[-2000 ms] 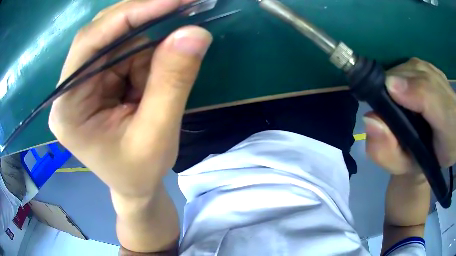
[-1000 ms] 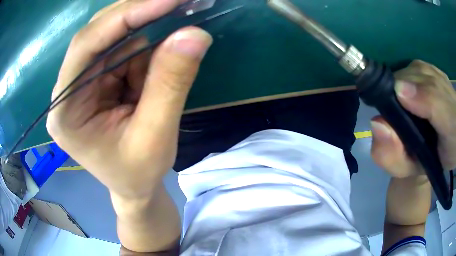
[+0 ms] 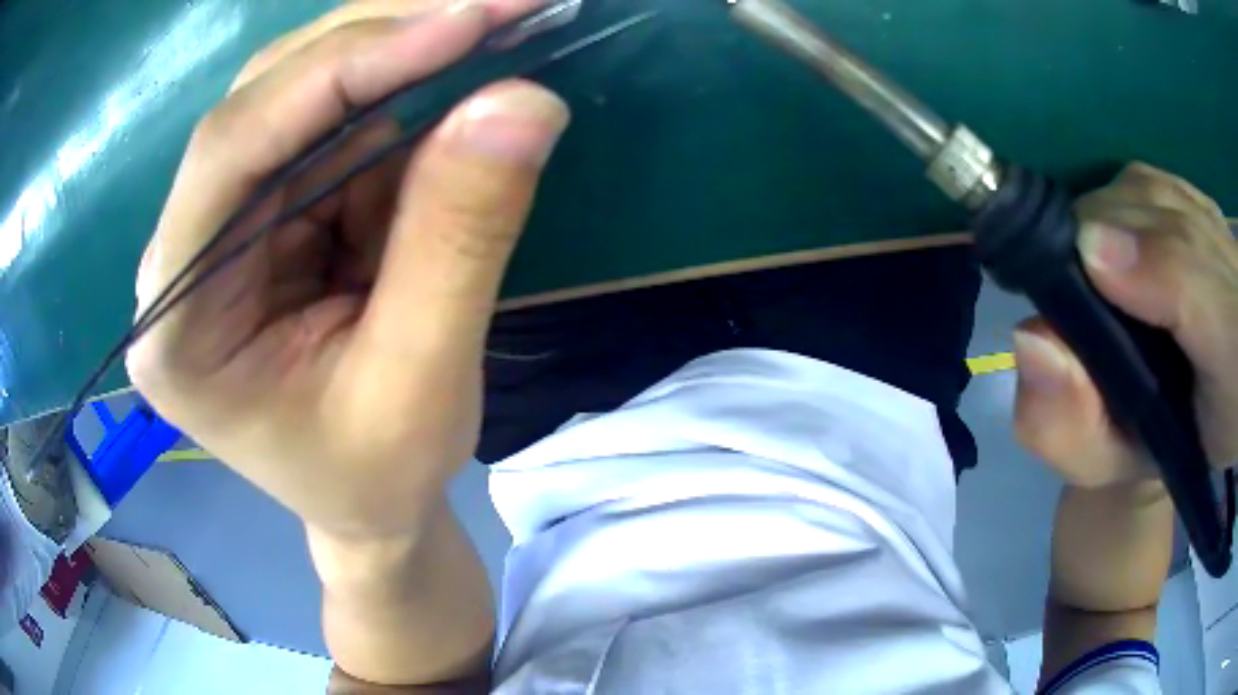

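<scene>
My left hand (image 3: 340, 285) holds black tweezers (image 3: 258, 224) at the upper left, between thumb and fingers. Their two arms are apart and their silver tips point to the top edge of the picture. My right hand (image 3: 1140, 326) grips the black handle of a soldering iron (image 3: 964, 166) at the right. Its knurled collar and silver barrel point up and left. The end of the iron is cut off by the top edge. What lies beyond both tools is out of the picture.
The green bench mat (image 3: 733, 177) spans the upper part, with a light brown front edge. A small shiny thing lies at the top right edge. Below left are a blue stool (image 3: 125, 448) and a cardboard piece (image 3: 163, 587). A black cord hangs by my right hand.
The iron has shifted slightly right and down from its place two seconds before. The rear end of the tweezers has swung a little right and down. Both tools are still held.
</scene>
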